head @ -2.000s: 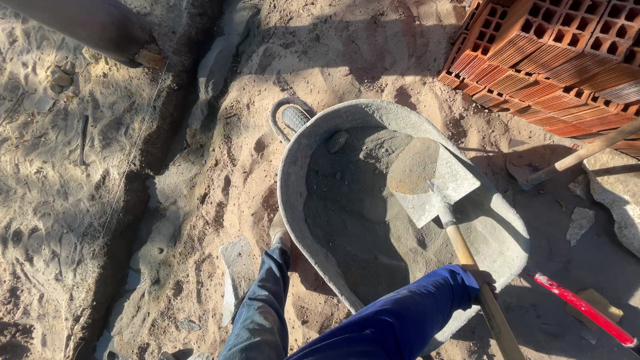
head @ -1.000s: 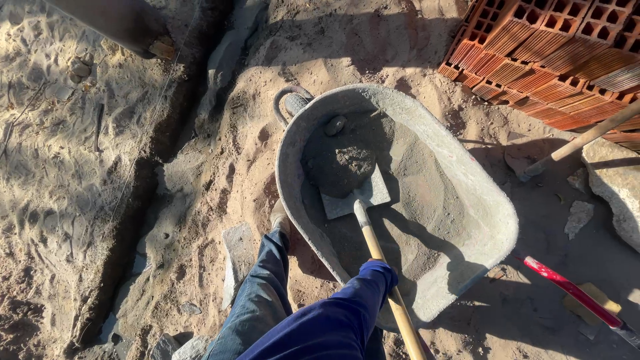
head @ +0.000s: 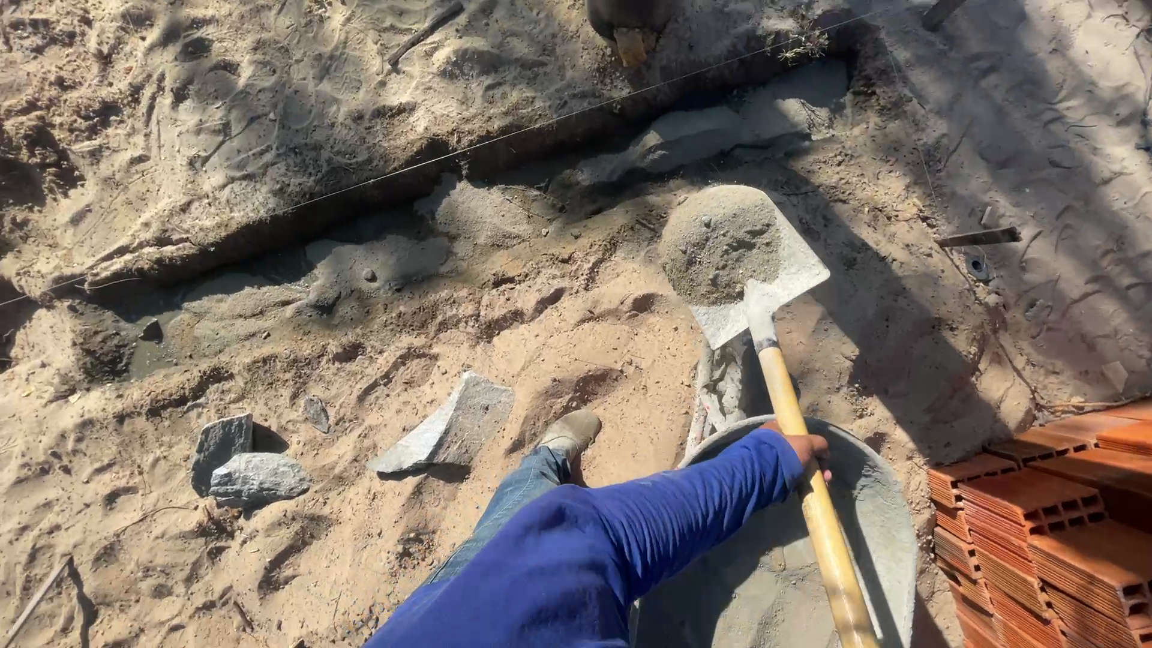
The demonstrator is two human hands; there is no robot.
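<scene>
My left hand (head: 810,452), at the end of a blue sleeve, is closed around the wooden handle of a shovel (head: 790,405). The metal shovel blade (head: 796,270) carries a heap of grey, grainy mortar (head: 724,243) over the sand, beyond the wheelbarrow's far end. Below my left hand is the wheelbarrow (head: 886,513), with more grey mix inside and part of it hidden by my arm. The lower end of the handle runs out of the bottom edge. My right hand is out of view.
A trench (head: 405,193) with wet grey mortar and stones crosses the sand, with a string line (head: 504,135) above it. Rough stones (head: 450,427) lie left of my shoe (head: 572,434). Stacked hollow clay bricks (head: 1035,504) stand at the lower right.
The shovel, in the mix inside the wheelbarrow a second ago, is now lifted out with a load and held beyond the rim. The view has swung toward the trench.
</scene>
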